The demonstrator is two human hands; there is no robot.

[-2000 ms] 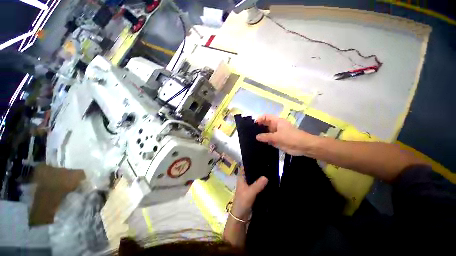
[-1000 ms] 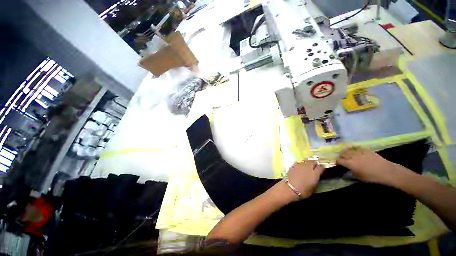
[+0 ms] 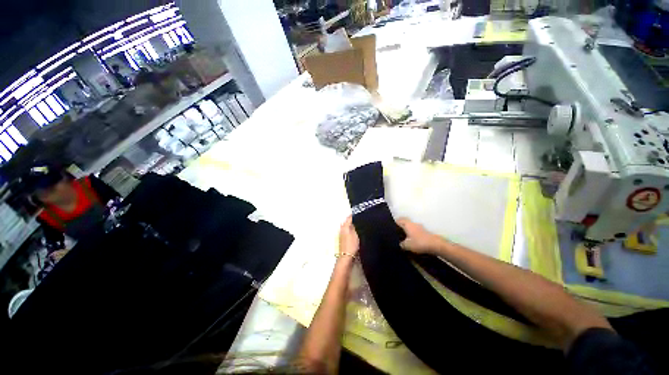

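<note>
A long black garment piece lies curved on the taped table, its narrow far end pointing away from me. A small white or silvery patterned band crosses it near that end. My left hand holds its left edge just below the band. My right hand holds its right edge, fingers partly hidden by the cloth. The rest of the cloth runs toward me and under my right forearm.
The white sewing machine head stands at right, with yellow clamp feet below it. Stacked black pieces lie at left. A clear plastic bag and open cardboard box stand behind. A person in red is at far left.
The view has swung left. Both hands have moved from the cloth beside the machine bed to its banded far end, which now lies straighter and points away from me.
</note>
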